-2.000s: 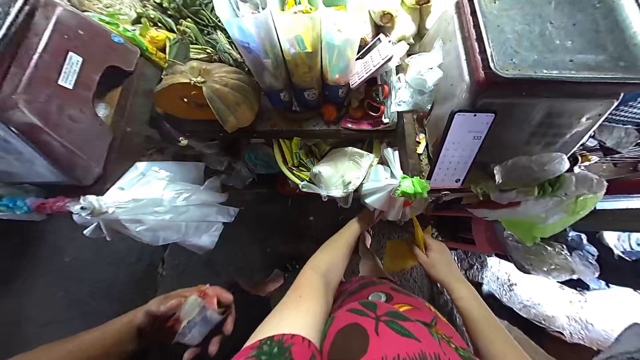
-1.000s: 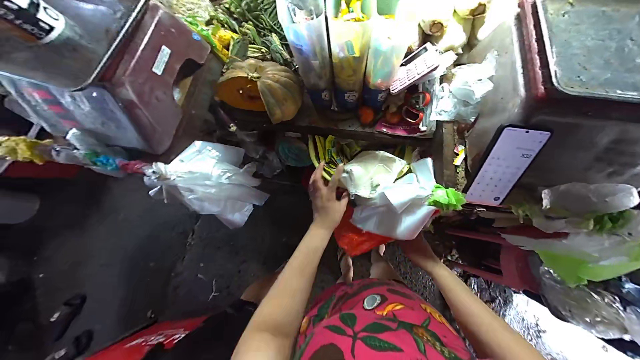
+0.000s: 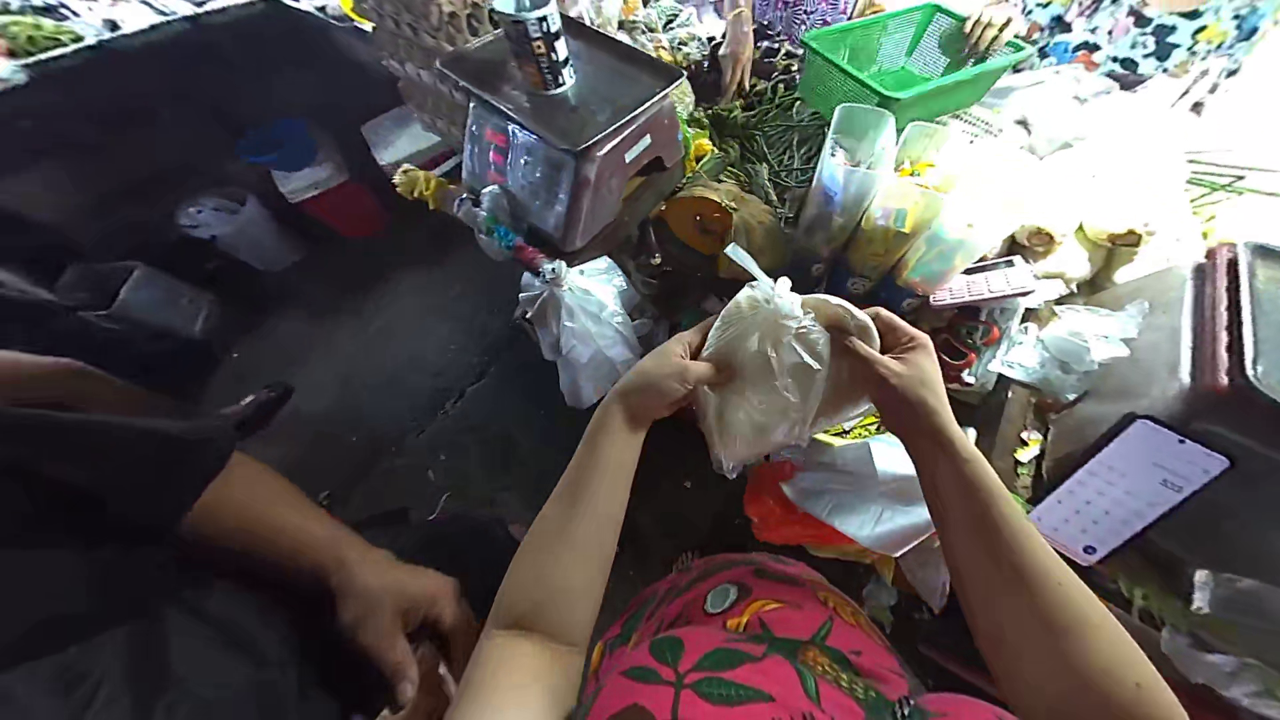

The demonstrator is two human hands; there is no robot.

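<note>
Both my hands hold up a knotted, clear plastic bag point(image 3: 765, 375) with pale contents, in front of my body. My left hand point(image 3: 665, 375) grips its left side. My right hand point(image 3: 895, 370) grips a pale, rounded piece point(image 3: 845, 350) at the bag's right side; whether that piece is inside a bag I cannot tell. Below the bag hang white plastic bags point(image 3: 865, 490) and a red plastic bag point(image 3: 770, 505). A bunch of white plastic bags point(image 3: 585, 325) hangs to the left of my left hand.
A cut pumpkin point(image 3: 725, 225), clear containers point(image 3: 850, 180), a calculator point(image 3: 985, 282) and a metal-topped scale point(image 3: 580, 130) stand ahead. A smartphone point(image 3: 1130, 490) leans at right. Another person's hand point(image 3: 400, 610) is at lower left. A green basket point(image 3: 900, 75) is at the far side.
My left hand, at the bags below the stall edge a second ago, is now raised with my right hand around the knotted bag. The view has swung left.
</note>
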